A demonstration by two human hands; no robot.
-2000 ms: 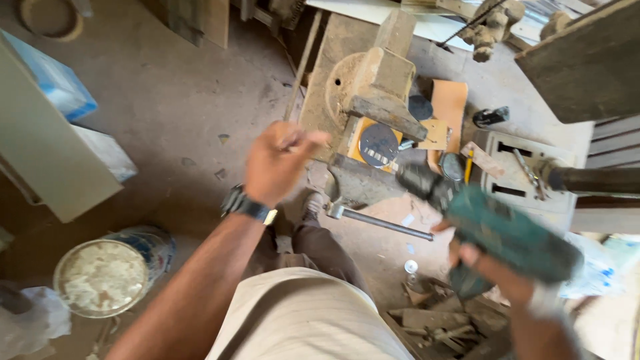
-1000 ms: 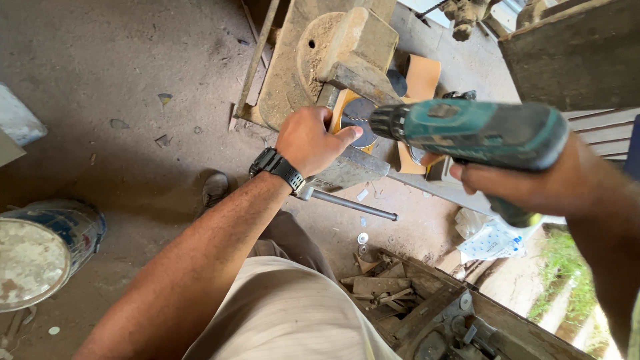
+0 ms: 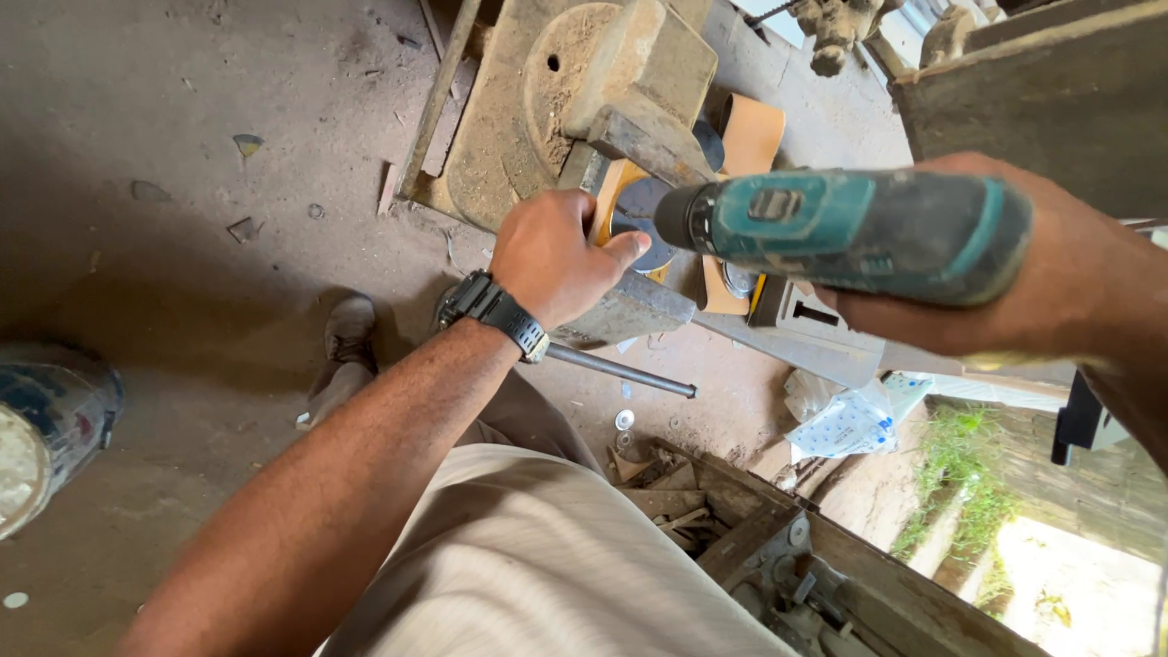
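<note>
My right hand holds a teal and black cordless drill level, its chuck pointing left. Just beyond the chuck is a dark round disc on a yellow-orange piece at the jaws of a bench vise. The drill's tip and any bit are hard to make out against the disc. With its thumb on the disc's near side, my left hand grips the yellow-orange piece's edge; its fingers are partly hidden. A black watch is on the left wrist. The vise's handle bar sticks out below that hand.
Orange-brown sheet pieces lie behind the drill. A slotted metal block is under my right hand. A wooden box of scraps stands at lower right, near a plastic bag. A stained bucket is at far left.
My left hand has moved from the air to the piece at the vise. The drill, lower right and angled two seconds ago, is now level with its chuck by the disc. The view has shifted.
</note>
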